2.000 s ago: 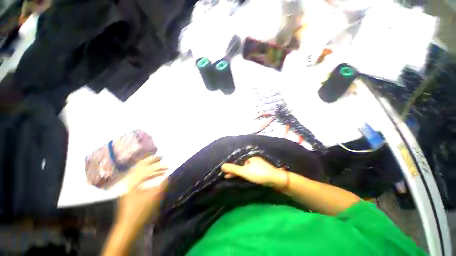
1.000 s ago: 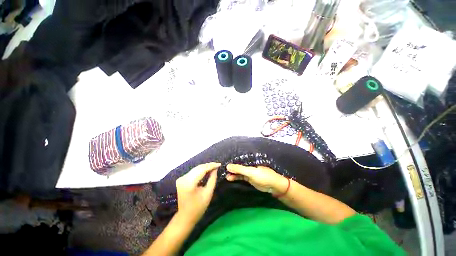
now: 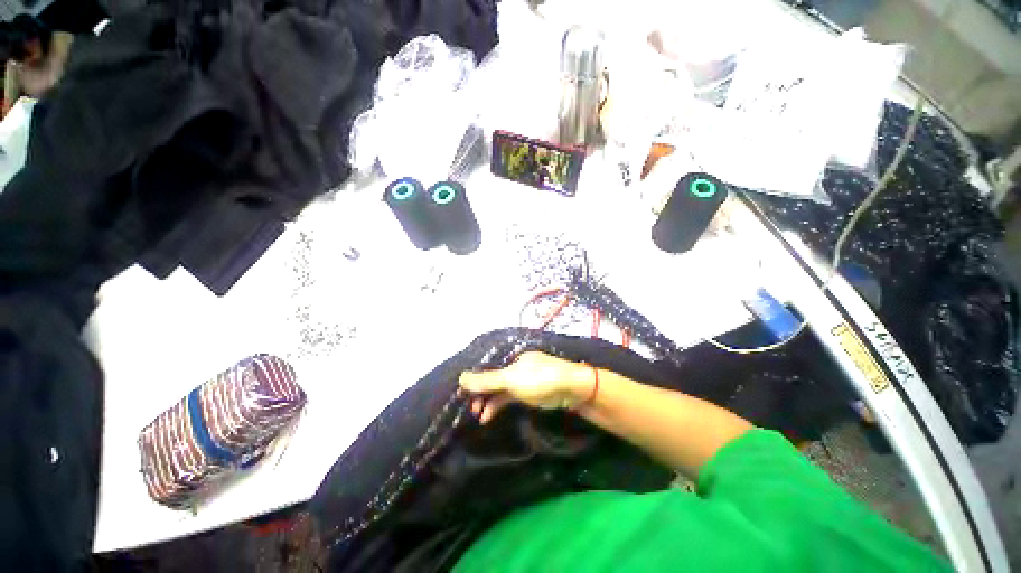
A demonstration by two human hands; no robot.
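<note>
A black garment [image 3: 381,414] lies over my lap and the table's front edge. A narrow trim with white or silver flecks [image 3: 409,468] runs along it in a curve. My right hand [image 3: 524,382], with a red string at the wrist, pinches the garment at the trim between thumb and fingers. Whether it also holds a needle is too small to tell. My left hand is not in view. Scissors with orange-red handles [image 3: 597,323] lie just beyond the garment, partly covered by a dark speckled trim length [image 3: 627,311].
Striped bundle with a blue band [image 3: 222,430] at left. Two black thread cones [image 3: 457,224] stand together, another [image 3: 685,215] at right. Behind are a lit phone [image 3: 537,162], a clear bottle [image 3: 579,84] and plastic bags. Dark garments [image 3: 224,101] are piled at left. A pale cable [image 3: 862,213] curves at right.
My left hand came in to the trim beside my right hand, then left the picture. My right hand stays on the garment. The view has shifted, so the table's things sit further left than one second ago.
</note>
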